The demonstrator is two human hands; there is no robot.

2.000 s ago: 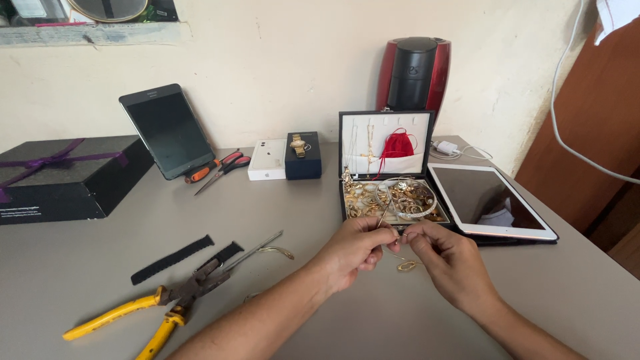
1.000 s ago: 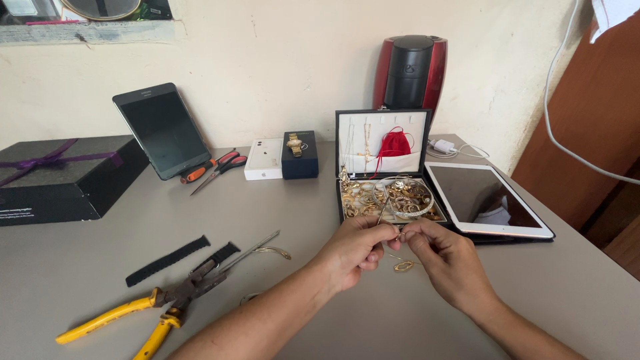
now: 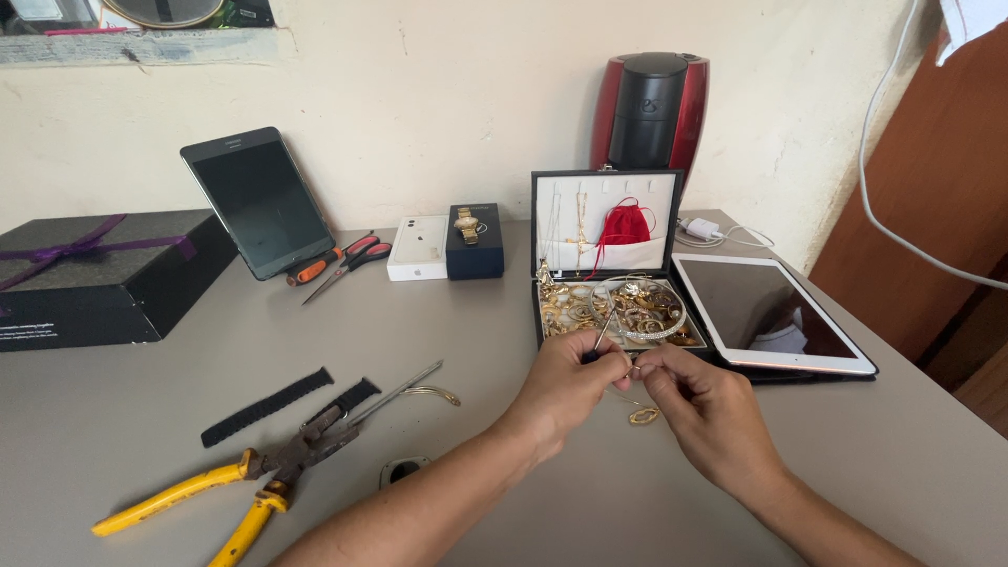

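My left hand pinches a thin pointed metal tool whose tip rises in front of the jewelry box. Fingertip to fingertip with it, my right hand grips a tiny metal piece, too small to name, which the left fingers also touch. Just below the fingers, a gold-colored piece of jewelry with a thin chain or wire lies on the table. Behind both hands stands the open jewelry box, full of gold-colored jewelry, a sparkling bangle and a red pouch.
Yellow-handled pliers, black strap pieces and a pointed metal rod lie left. Farther back are scissors, a propped tablet, a white box and a gold-colored watch. A white tablet lies right.
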